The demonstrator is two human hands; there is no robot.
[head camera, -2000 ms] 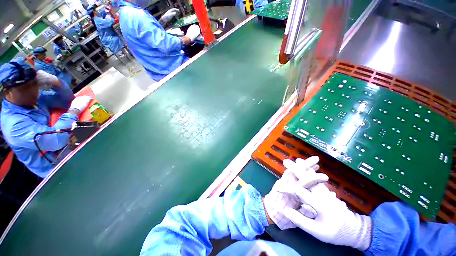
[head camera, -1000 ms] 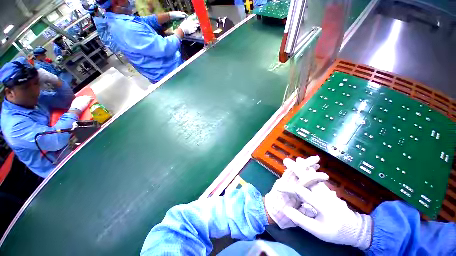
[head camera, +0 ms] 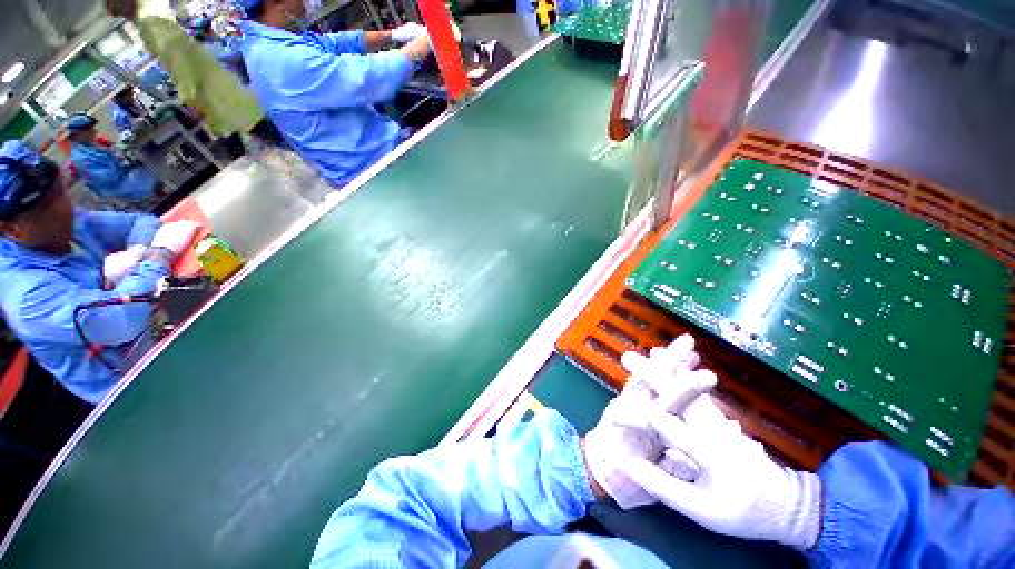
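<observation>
My left hand (head camera: 619, 448) and my right hand (head camera: 735, 478) wear white knit gloves. They rest together with the fingers interlaced and extended, at the near edge of an orange-brown slotted tray (head camera: 597, 339). No object shows in either hand; parts of the fingers and both palms are hidden. A large green printed circuit board (head camera: 835, 300) with white spots lies at the right over the tray, to the right of and beyond my hands. Neither hand visibly touches the board.
A wide green conveyor belt (head camera: 334, 356) runs along my left. A clear guard panel (head camera: 668, 145) stands between belt and tray. A red post (head camera: 446, 50) stands beyond the belt. Another board (head camera: 598, 22) is at the belt's far end. Coworkers in blue stand across the belt.
My hands stay clasped; the view has shifted slightly. The coworker at far left has lowered a raised hand. A person in yellow-green now shows at upper left. The board has not moved.
</observation>
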